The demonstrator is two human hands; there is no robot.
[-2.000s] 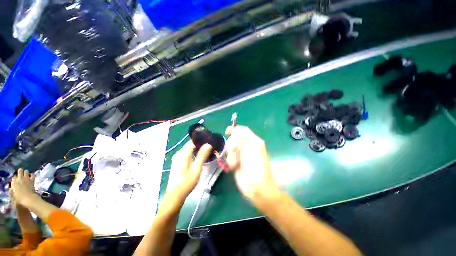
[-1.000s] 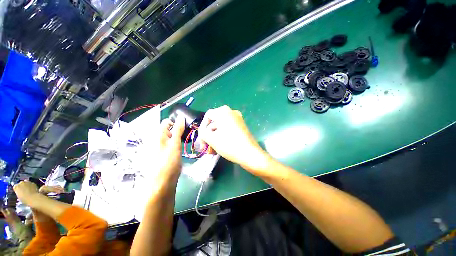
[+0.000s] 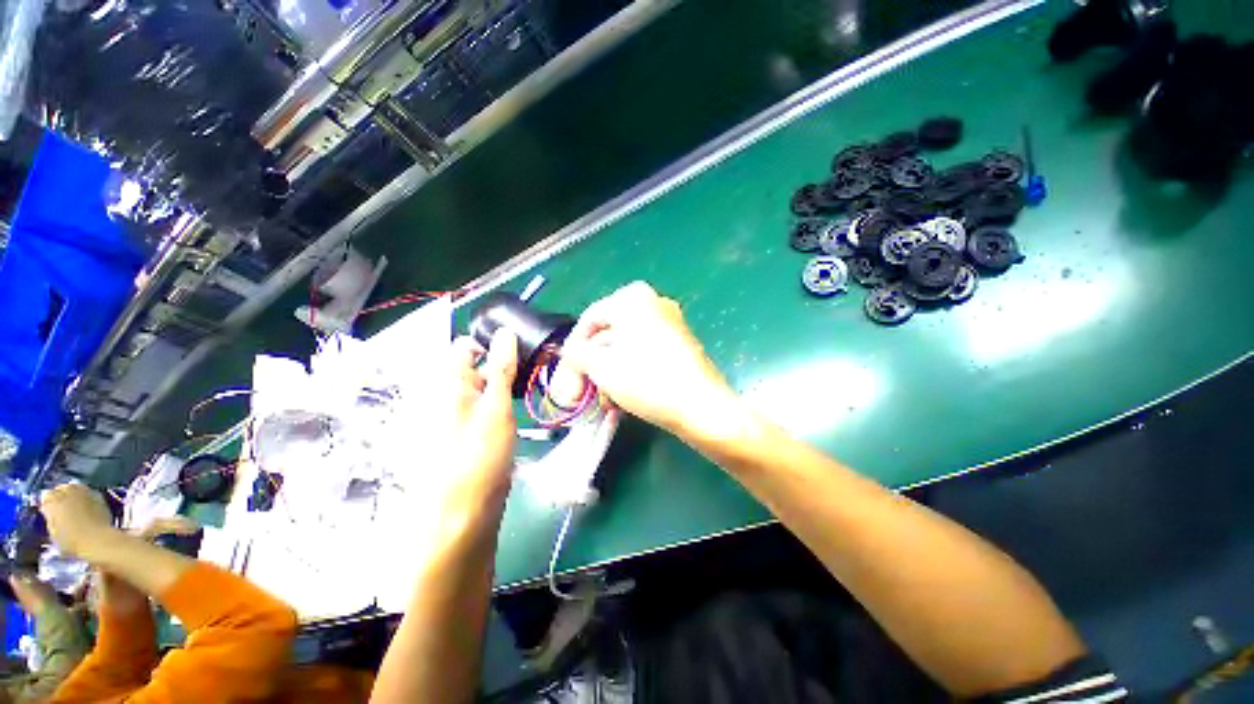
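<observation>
A glossy black inner housing [image 3: 510,325] lies tilted between my hands above the green bench. My left hand [image 3: 484,406] holds it from the left, with fingers on its side. My right hand [image 3: 630,351] is at its right end, fingertips pinched at the red-black wire harness [image 3: 554,392], which hangs in a loop below. The white housing [image 3: 571,465] is under and just right of my left hand, partly hidden. Its white cable [image 3: 560,550] runs down to the bench's front edge. The exact grip of my right fingertips is hard to see.
Black rings [image 3: 908,227] lie piled to the right, a blue-ended tool [image 3: 1034,179] beside them. Black bracket parts [image 3: 1190,103] are at the far right. A white sheet [image 3: 323,550] with white housings lies left. Another person's orange sleeve [image 3: 227,626] is at lower left. A conveyor belt [image 3: 550,151] runs behind.
Since two seconds ago, the black housing has turned onto its side, its glossy wall showing. My right hand has moved from the wire's white plug to the housing's end, and the wires now form a loop.
</observation>
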